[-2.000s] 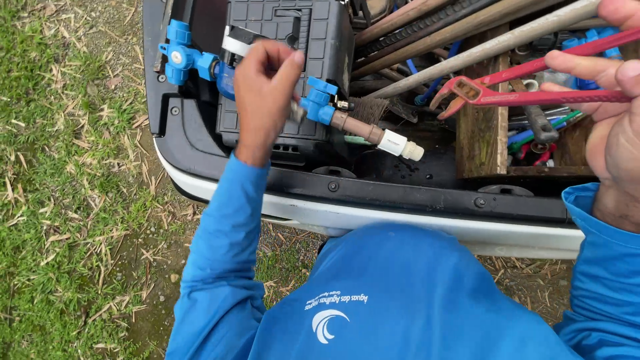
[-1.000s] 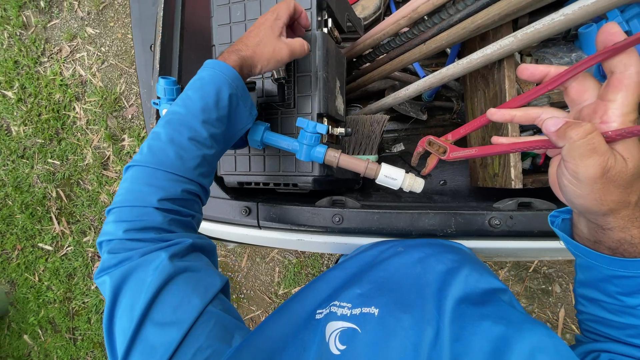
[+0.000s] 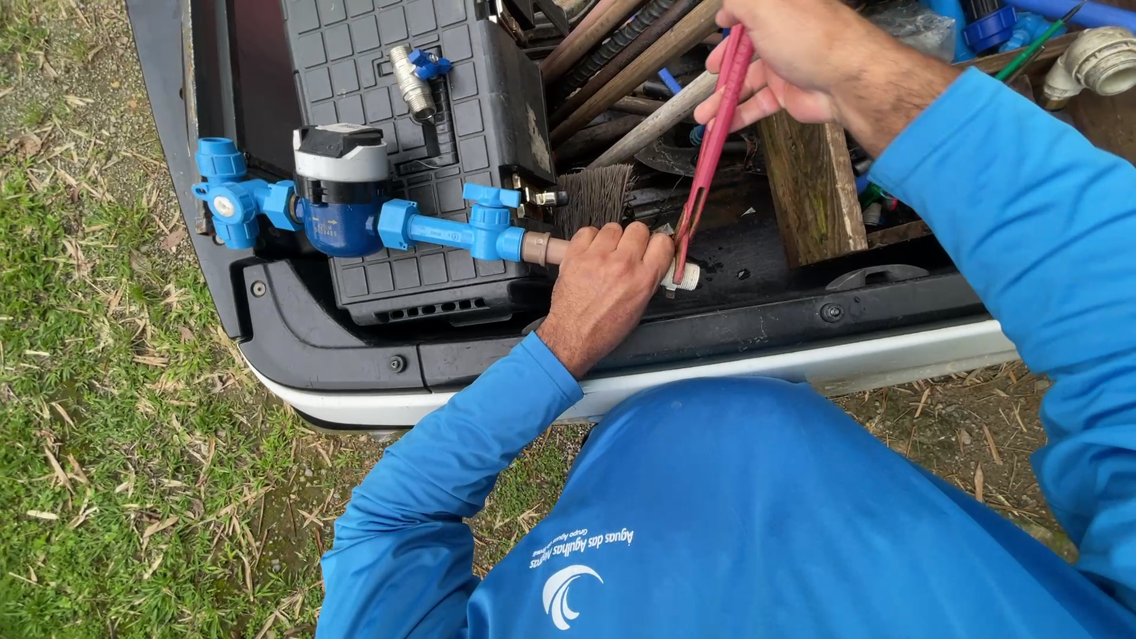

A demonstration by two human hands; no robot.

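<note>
My left hand is wrapped around the pipe end of an assembly, just right of its brown coupling. The assembly runs left through a blue plastic valve to a blue water meter and a blue fitting. My right hand grips the handles of red pliers, which point down. Their jaws are at the white threaded end fitting, beside my left fingers; how firmly they bite cannot be told. A metal valve with a blue handle lies on the black case.
The black plastic case lies under the assembly in the vehicle's rear. A brush, wooden handles and a wooden crate with fittings stand beyond. The black bumper sill runs between them and my body.
My left hand has moved from above the case to the pipe end. The red pliers have swung from lying sideways to pointing down, jaws now at the white fitting.
</note>
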